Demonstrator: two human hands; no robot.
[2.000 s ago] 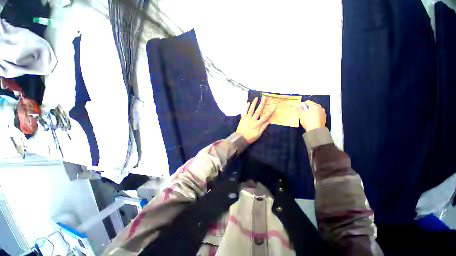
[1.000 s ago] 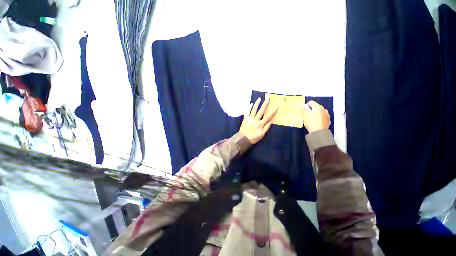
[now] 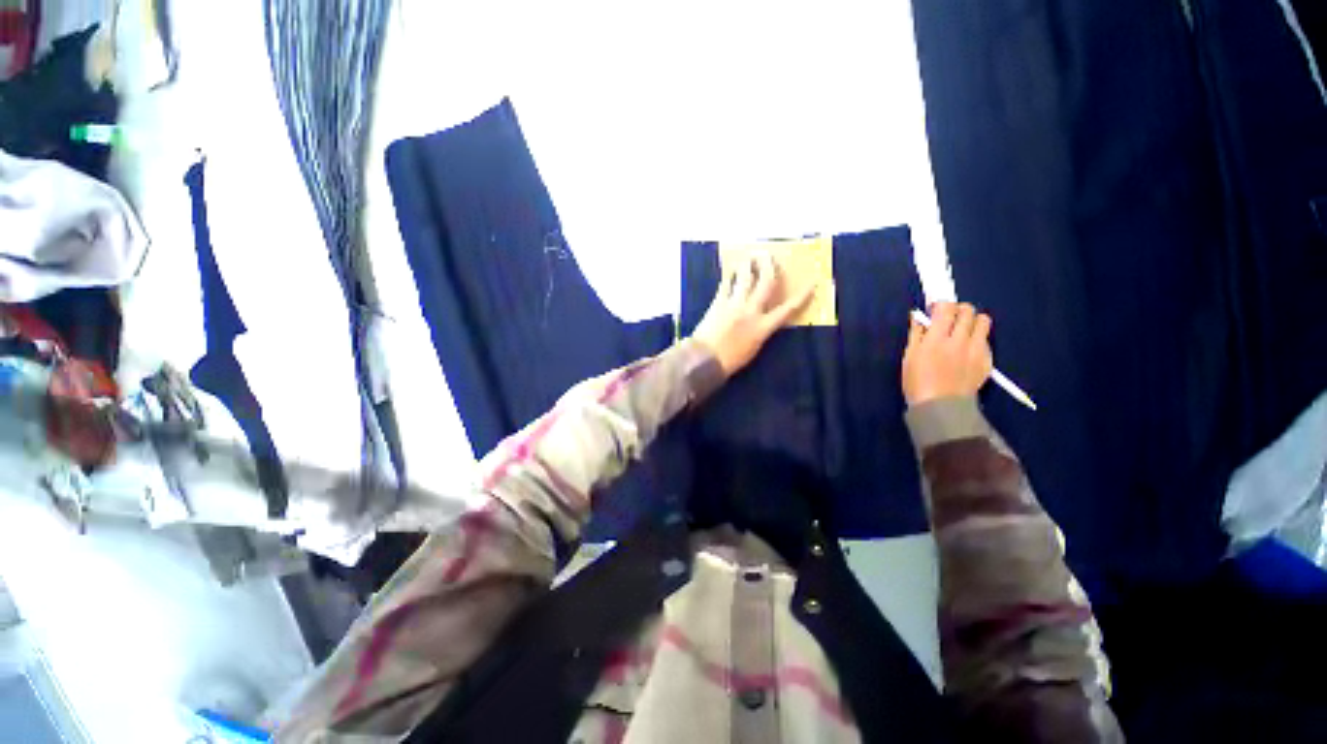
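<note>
A navy trouser panel [image 3: 480, 276] lies on the white table in front of me, its short top edge pointing away from me. A small orange-yellow card template [image 3: 808, 284] lies flat near that edge. My left hand [image 3: 745, 316] rests on the card's left part with fingers spread, pressing it down. My right hand [image 3: 949, 353] is at the panel's right edge, to the right of the card and apart from it. It holds a thin white pen [image 3: 1014, 390], which sticks out on both sides of the fingers.
Dark panels [image 3: 1077, 291] lie at the right. Striped grey pieces [image 3: 332, 131] and white pieces with a narrow navy shape [image 3: 218, 327] lie at the left. Clutter with a red-orange item [image 3: 80, 407] is at the far left. A plastic-wrapped bundle [image 3: 1281, 487] is at the far right.
My right hand has moved off the card's right side to the panel's right edge, and the pen now shows. My left hand stays on the card. The view has shifted slightly.
</note>
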